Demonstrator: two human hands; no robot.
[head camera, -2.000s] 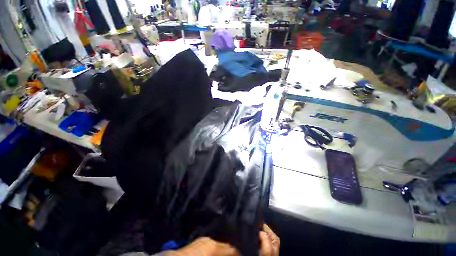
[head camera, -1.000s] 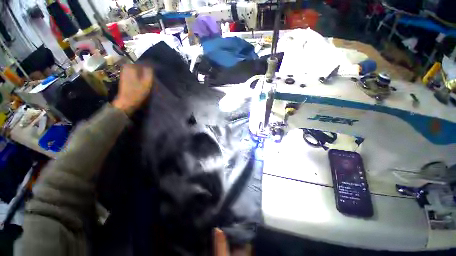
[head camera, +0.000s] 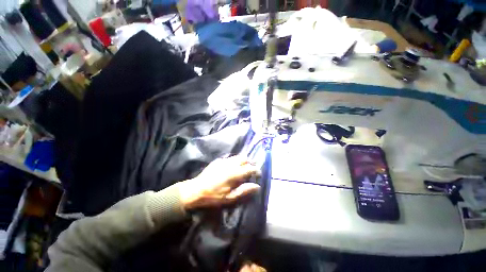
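Observation:
The shiny dark lining fabric (head camera: 176, 125) lies wrinkled left of the needle and hangs down towards the lap. The matte black shell fabric (head camera: 125, 74) is spread further left. The seam edge (head camera: 261, 164) runs from the presser foot and needle (head camera: 269, 139) towards me, under a bright glare. My left hand (head camera: 221, 186) pinches the cloth at this edge, just in front of the needle. My right hand (head camera: 252, 267) shows only as a small blurred bit at the bottom edge; its grip is hidden.
The white sewing machine head (head camera: 341, 98) stands right of the needle. On its bed (head camera: 320, 223) lie a smartphone (head camera: 373, 183) and black looped handles (head camera: 331, 133). Blue cloth (head camera: 229, 38) and white cloth (head camera: 320, 32) are heaped behind. A blue tray (head camera: 41, 155) is at far left.
My left hand has moved from the cloth at upper left down to the edge near the needle. The lining lies flatter. The view has shifted, and my right hand shows less at the bottom.

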